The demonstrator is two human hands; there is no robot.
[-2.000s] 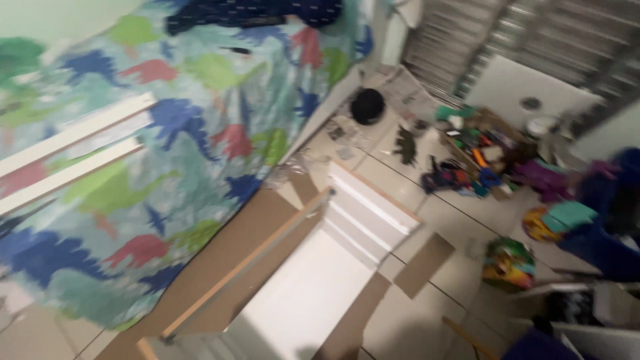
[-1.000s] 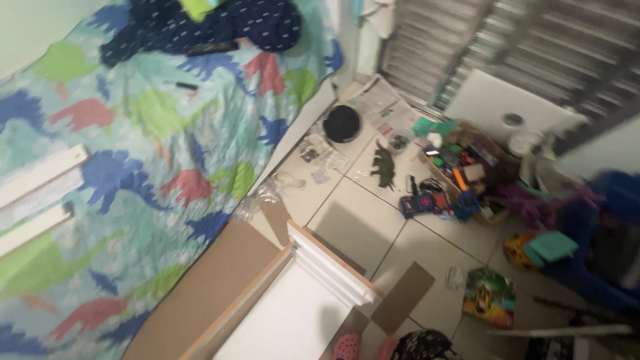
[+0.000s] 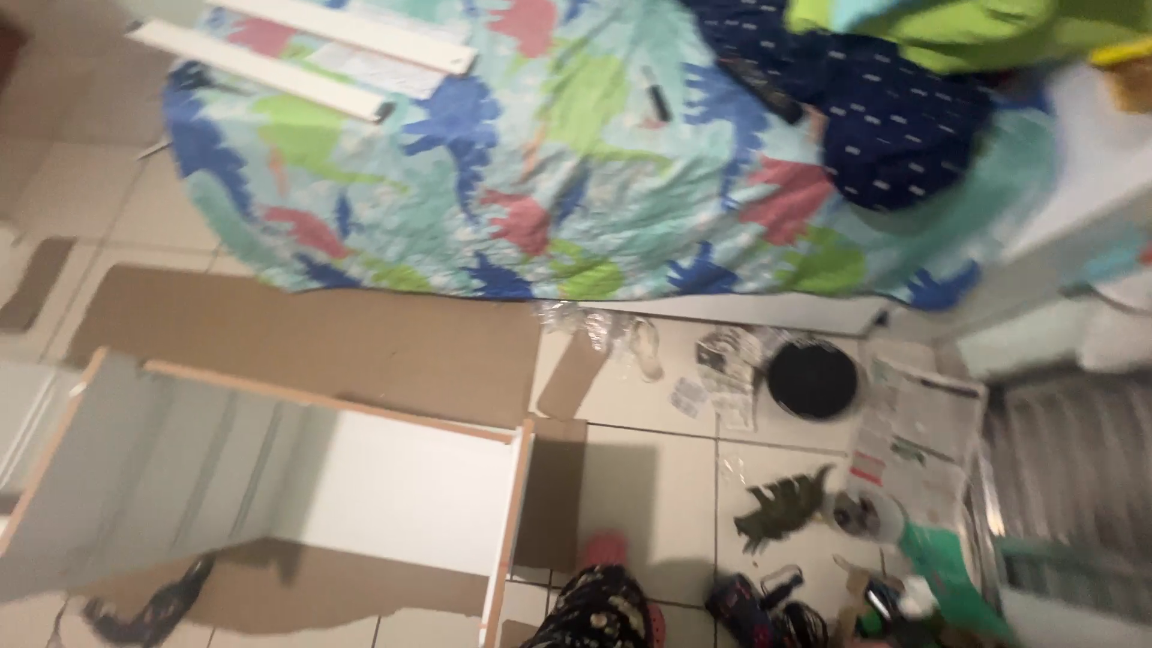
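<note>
Neither my left hand nor my right hand shows. A white furniture carcass with wood-coloured edges (image 3: 333, 402) lies at the lower left, partly over a flattened cardboard sheet (image 3: 360, 346). Two white strips, one of them a near white rail (image 3: 261, 70), rest on a bed with a dinosaur-print sheet (image 3: 594, 216). A dark slim object (image 3: 660, 103) lies on the sheet. My leg in dark patterned cloth (image 3: 601, 607) reaches in at the bottom, with a pink shoe at the foot.
On the tiled floor at the right are a round black object (image 3: 813, 378), newspaper (image 3: 927, 432), a green toy dinosaur (image 3: 781, 507) and several small items. A louvred metal panel (image 3: 1062, 450) bounds the right side. Dark blue cloth (image 3: 900, 126) lies on the bed.
The view has swung left, bringing the bed's near end and more of the furniture carcass into sight. My leg now shows at the bottom beside the carcass.
</note>
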